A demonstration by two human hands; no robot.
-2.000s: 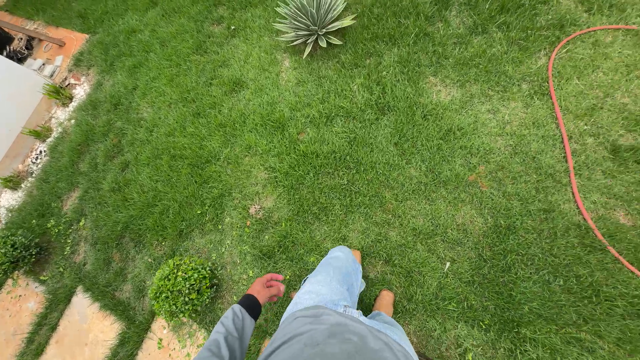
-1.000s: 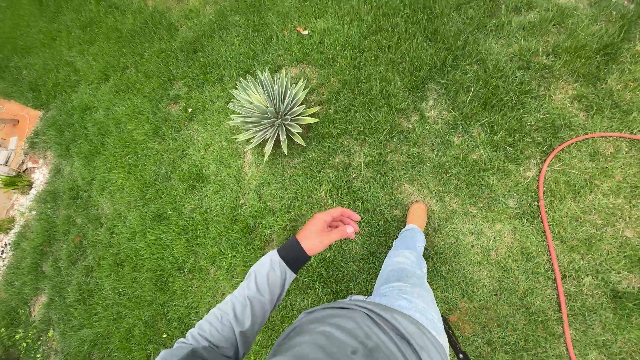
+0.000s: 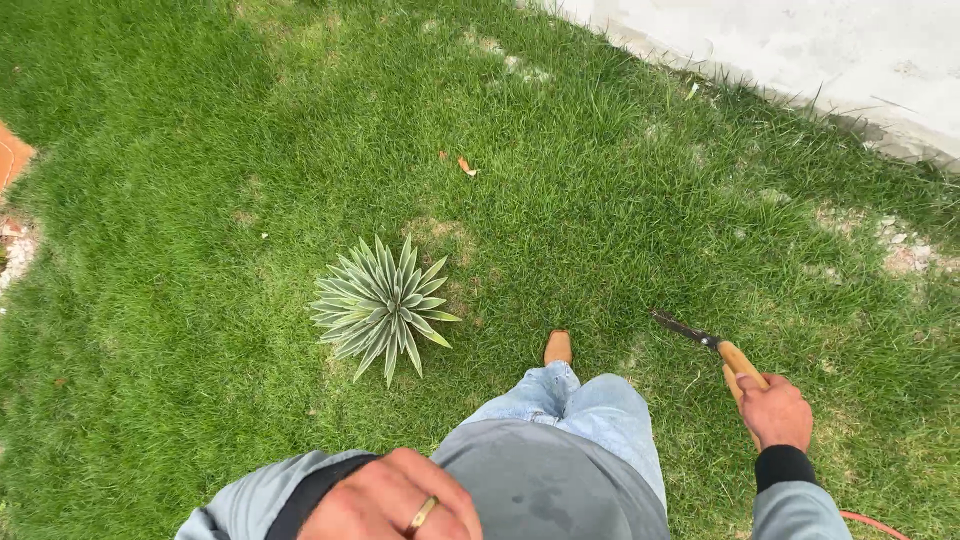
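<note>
My right hand (image 3: 776,414) grips the wooden handles of hedge shears (image 3: 739,364) out to my right. Their dark blades (image 3: 684,330) lie together and point up and left above the grass. My left hand (image 3: 397,501), with a ring on one finger, is raised close in front of my chest. Its fingers look curled, but its palm and fingertips are hidden, so I cannot tell if it holds anything. A spiky rosette plant (image 3: 386,306) with pale-edged leaves grows ahead and left of my tan boot (image 3: 558,347).
A pale wall (image 3: 810,52) runs along the upper right edge of the lawn (image 3: 187,300). Light stones (image 3: 904,244) lie at the right and more at the far left. A bit of red hose (image 3: 874,523) shows at the lower right. A dry leaf (image 3: 466,166) lies beyond the plant.
The view has moved forward over the lawn, bringing the wall into sight. My left hand has come up close to my chest. My right hand and the shears' handles have come into view.
</note>
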